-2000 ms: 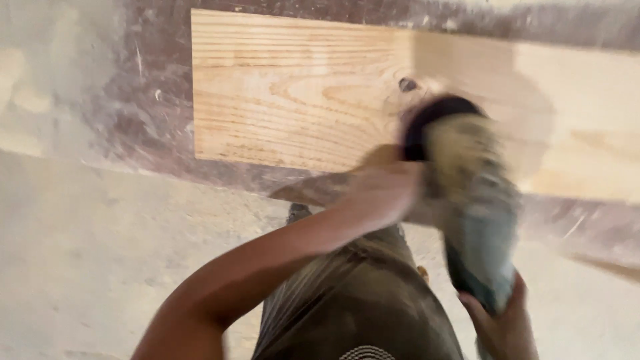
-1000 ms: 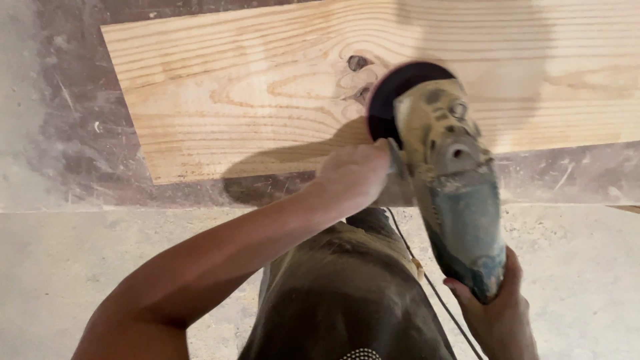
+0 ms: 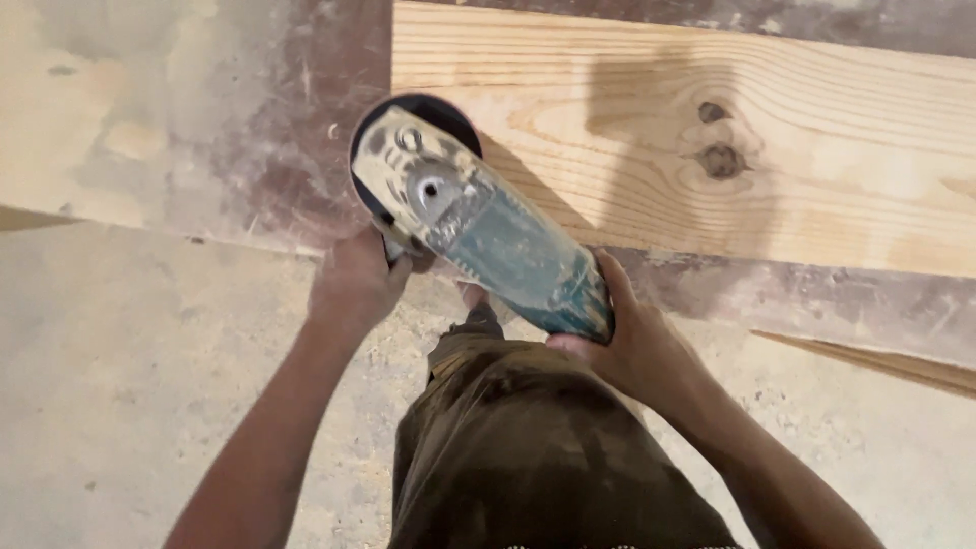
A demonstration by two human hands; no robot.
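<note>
A worn, dusty angle grinder (image 3: 503, 236) with a teal body and a round dark disc (image 3: 450, 120) lies diagonally across the middle of the view. Its disc covers part of the left end of a pale knotted wooden board (image 3: 549, 99) and reaches past that edge. Whether the disc touches the wood cannot be told. My left hand (image 3: 354, 282) is closed around the side handle near the grinder's head, most of which is hidden. My right hand (image 3: 629, 328) grips the rear of the body.
The board rests on a scuffed reddish-brown work surface (image 3: 328, 99). Below its front edge shows a pale, dusty floor (image 3: 191, 343). A strip of wood (image 3: 877, 366) juts out at the lower right. My trousers (image 3: 534, 450) are close below the grinder.
The grinder, held in both hands, has moved left along the board from beside the knots to its left end. Its head now tilts further left.
</note>
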